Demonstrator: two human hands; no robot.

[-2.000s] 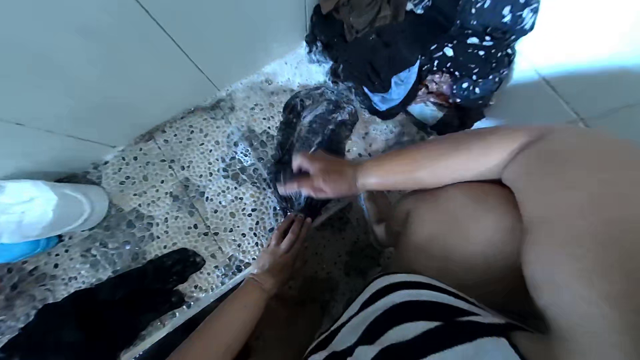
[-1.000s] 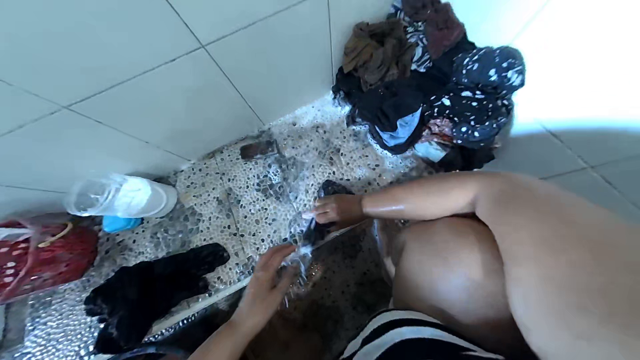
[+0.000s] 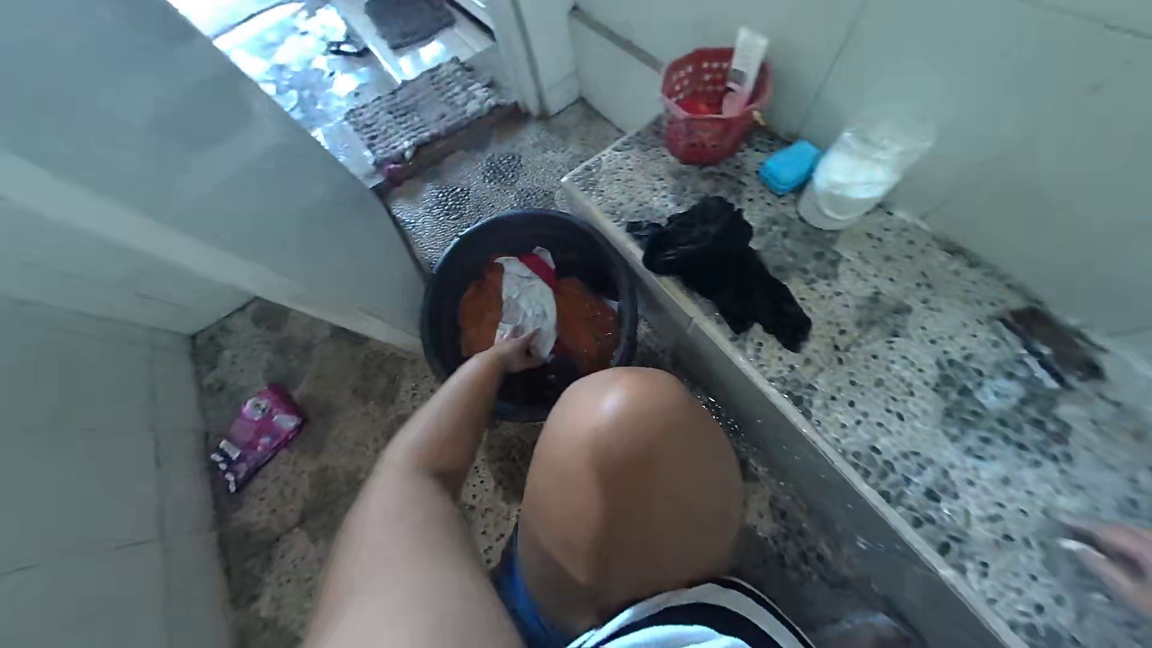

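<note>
My left hand [image 3: 519, 351] is closed on a white cloth [image 3: 529, 301] with a red part, in a round black tub [image 3: 438, 337]. Orange cloth [image 3: 589, 324] lies beneath it in the tub. At the far right edge, over the pebbled ledge [image 3: 864, 423], my right hand [image 3: 1120, 558] is blurred and partly cut off; whether it holds anything cannot be told. A wet black garment [image 3: 733, 274] lies on the ledge beside the tub.
On the ledge stand a red plastic basket [image 3: 706, 135], a blue soap-like block [image 3: 789, 167] and a clear-and-white container [image 3: 841, 193]. A brown brush-like object [image 3: 1053, 342] lies further right. A pink packet [image 3: 261, 432] is on the floor by the wall; a woven mat [image 3: 427, 108] lies near the doorway.
The view has swung far left to the tub. My left hand has left the dark cloth on the ledge and taken hold of the white cloth. My hands are now far apart.
</note>
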